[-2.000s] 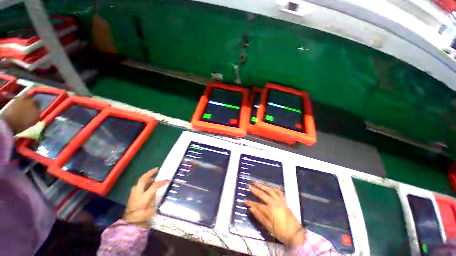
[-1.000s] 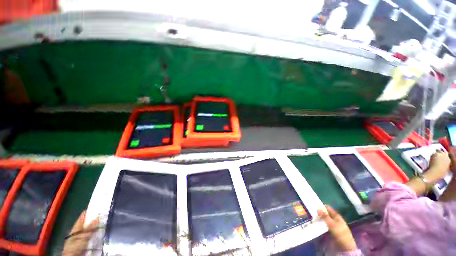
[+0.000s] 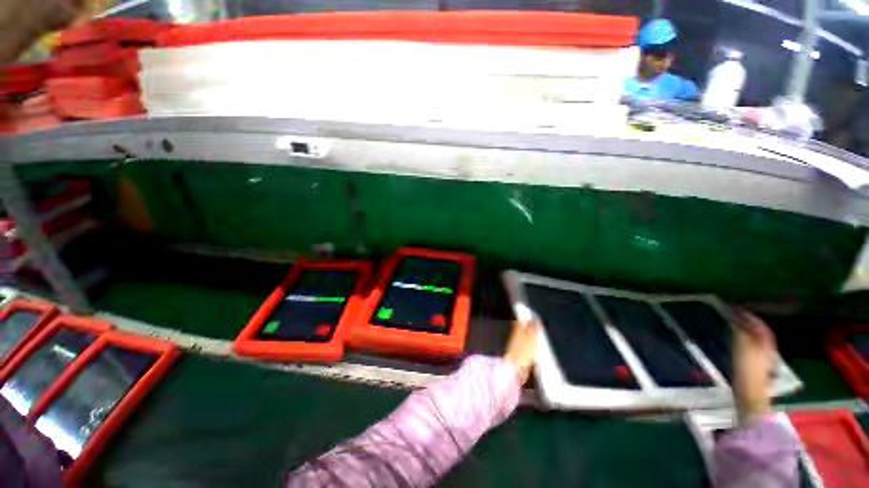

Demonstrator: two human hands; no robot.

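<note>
A white multi-slot foam tray (image 3: 596, 393) with three tablets side by side is between my hands, at the back ledge on the right. My left hand (image 3: 523, 349) grips its left edge. My right hand (image 3: 753, 367) grips its right side, slightly blurred. The tablets' screens are dark, with small red squares low on two of them. Two red single-slot trays (image 3: 358, 340) stand left of it on the ledge, each with a tablet showing a white-green bar, a green square and a red square.
A red multi-slot tray (image 3: 124, 381) with tablets lies at the far left. Another white tray (image 3: 713, 419) and a red tray (image 3: 831, 443) lie low right. Above, a shelf (image 3: 457, 152) bears stacked white and red foam. A person (image 3: 657, 76) in blue is behind.
The white tray with three tablets has moved from the green surface in front of me up and right to the back ledge, held by both hands. The camera view has shifted.
</note>
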